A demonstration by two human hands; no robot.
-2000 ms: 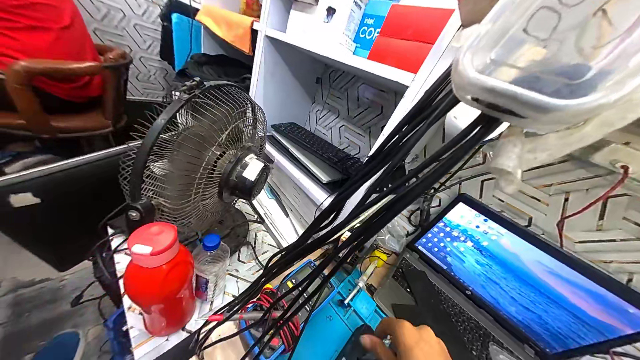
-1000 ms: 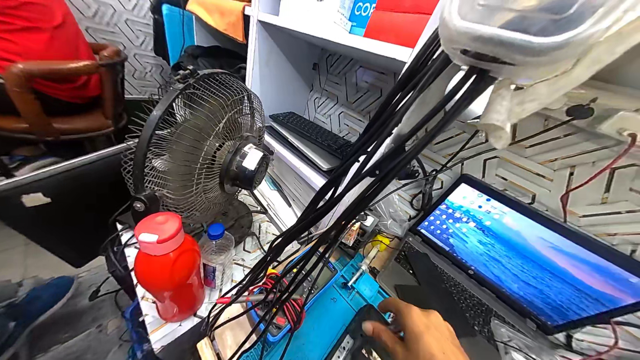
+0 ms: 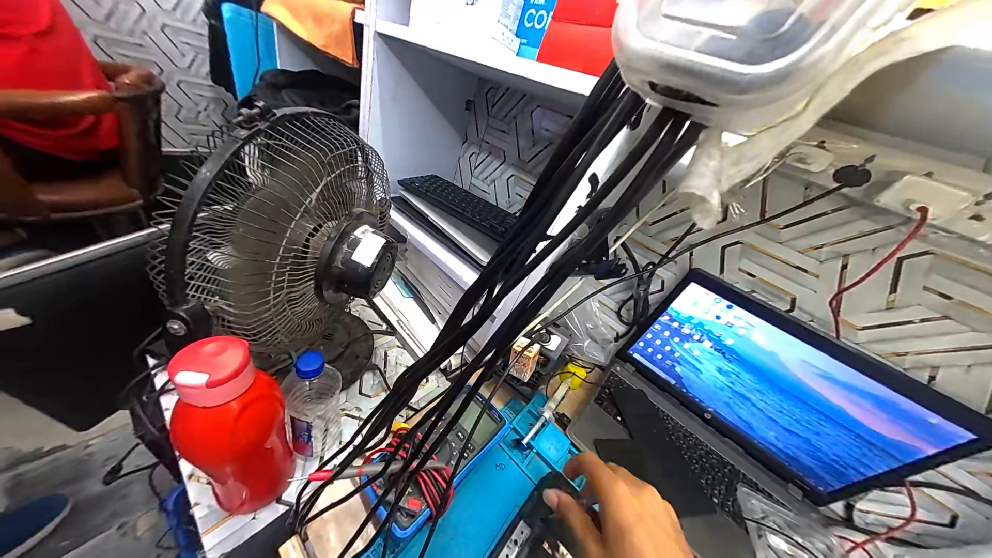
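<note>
At the bottom right of centre, my right hand curls its thumb and fingers around a black object, whose kind is partly hidden by the hand and the frame edge. Under it lies a blue work mat. Left of the hand, a blue multimeter rests with red test leads coiled over it. A syringe-like tool with a yellow end lies across the mat's upper edge. To the right stands an open laptop with its screen lit. My left hand is not visible.
Black cables hang across the middle from a clear plastic container. A red bottle, a clear bottle and a black fan stand left. A shelf is behind. A person in red sits at the far left.
Since two seconds ago, my right hand has come further into view, with the black object at its fingers showing more. The view has shifted somewhat.
</note>
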